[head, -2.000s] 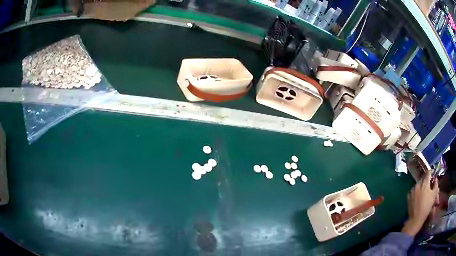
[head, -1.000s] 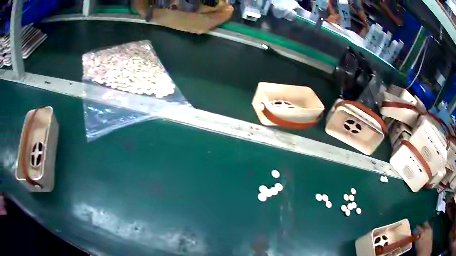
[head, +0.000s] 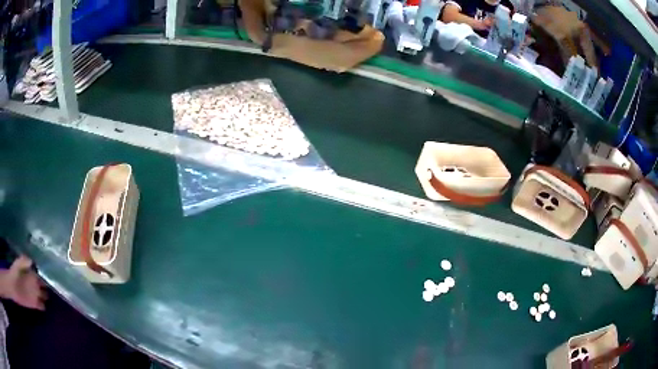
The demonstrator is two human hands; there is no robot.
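Observation:
Neither of my hands shows. Nearest on the green bench lies a loose group of small white discs [head: 437,287], with more discs [head: 541,306] to its right. A cream housing [head: 124,245] with a brown strap stands at the left, its open side showing a round dark hole with a cross. Another cream housing [head: 610,337] with a strap is cut off at the lower right. A clear bag [head: 238,191] lies across the pale strip with many off-white pieces heaped at its open end.
Two strapped housings [head: 462,169] sit beyond the strip, more pile at the right [head: 624,263] beside a black bundle [head: 546,130]. Another person's open hand [head: 25,282] appears at the left edge, off the bench. Flat stacked pieces [head: 61,72] lie behind a post [head: 65,61]. A coworker shows at the back.
The view has swung left, so the bench things sit further right. The left housing has come fully into view. The hand by the lower-right housing's strap no longer shows; a hand now shows at the left edge.

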